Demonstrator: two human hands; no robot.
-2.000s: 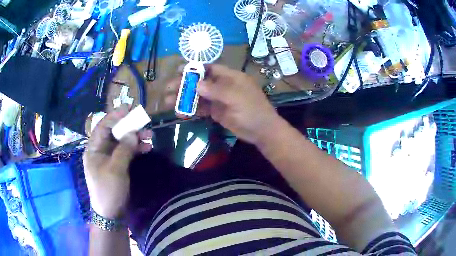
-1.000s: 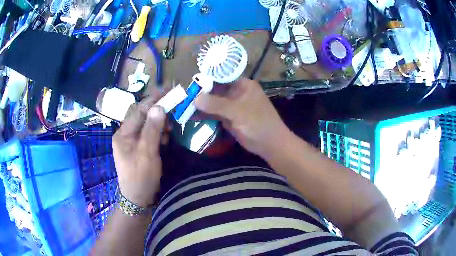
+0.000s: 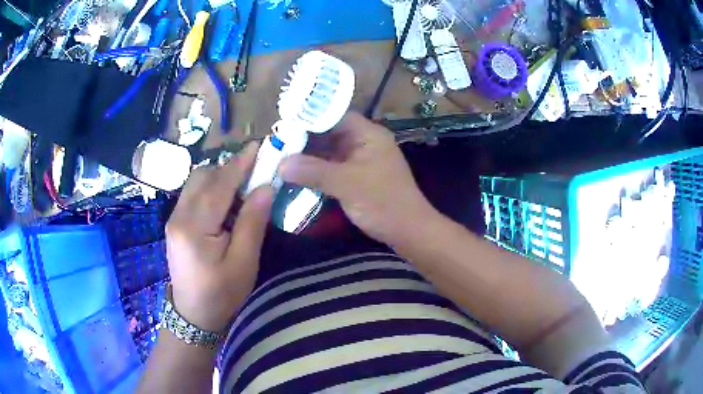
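Note:
A white handheld mini fan [image 3: 316, 91] is tilted above my lap, its slatted head up and to the right. My right hand [image 3: 358, 169] grips it at the neck, just below the head. My left hand [image 3: 220, 223] holds the lower handle with a white housing half [image 3: 264, 165] lying over the handle. Only a small blue patch still shows near the neck. My fingers hide the lower end of the handle.
The bench's brown board [image 3: 308, 65] holds a yellow-handled screwdriver [image 3: 196, 38], blue pliers [image 3: 223, 96], white parts and a purple roll [image 3: 501, 70]. A black cloth [image 3: 54, 115] lies left. A blue bin [image 3: 77, 285] stands lower left, a teal crate [image 3: 574, 223] right.
The white housing half has moved from apart in my left hand onto the open handle, covering most of the blue. The fan is turned more side-on, and both hands have come together on it.

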